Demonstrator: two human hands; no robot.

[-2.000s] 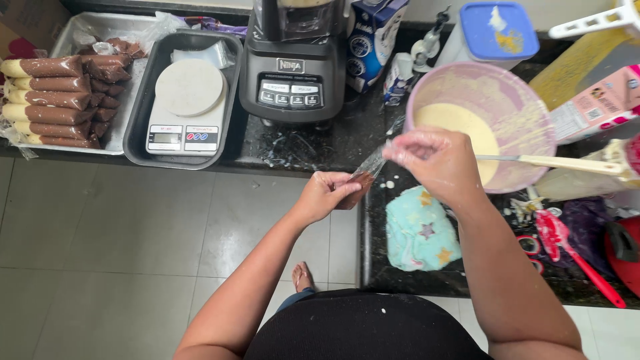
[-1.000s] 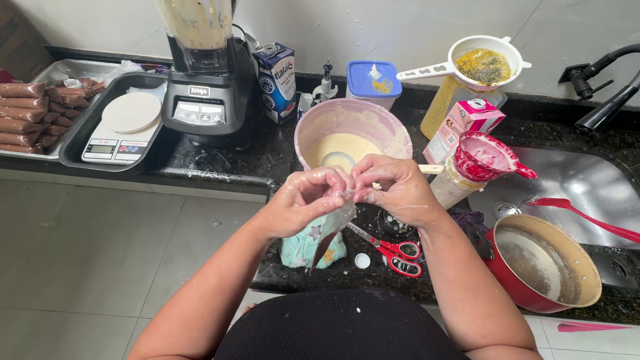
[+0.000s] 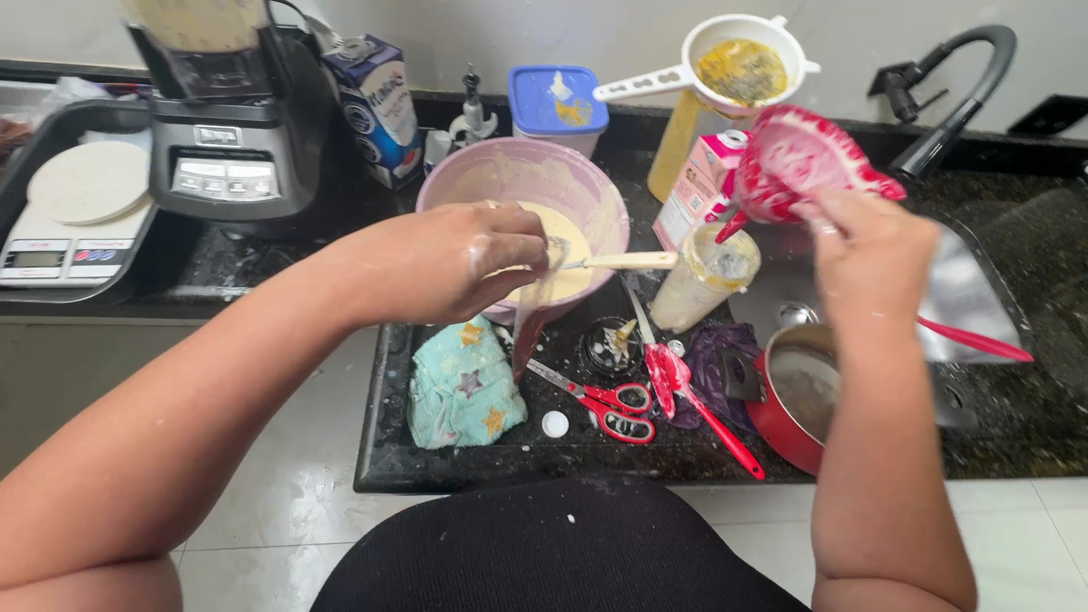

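Note:
My left hand [image 3: 501,259] holds the top of a narrow clear plastic bag [image 3: 529,327] with brown filling low in it. The bag hangs in front of a pink plastic bowl [image 3: 523,161] of cream-coloured mixture, where a ladle with a pale handle [image 3: 633,261] rests. My right hand [image 3: 871,246] grips a red, cream-smeared funnel [image 3: 795,161] by its rim, tilted, its spout close above a clear container [image 3: 707,280] with residue. Below the bag lie a folded turquoise cloth [image 3: 467,382] and red-handled scissors [image 3: 608,404].
Red spatulas [image 3: 718,425], a white cap [image 3: 555,424] and a red pot [image 3: 799,391] stand near the front edge. Behind are a pink carton [image 3: 701,183], a strainer [image 3: 741,64] on a bottle and a blue-lidded tub [image 3: 558,102]. A blender [image 3: 225,161] and scale [image 3: 72,221] are left, a sink [image 3: 969,289] right.
My hands, together on the bag a second ago, are now apart. My right hand has moved right and lifted the funnel off the clear container. The view has shifted right since the first frame.

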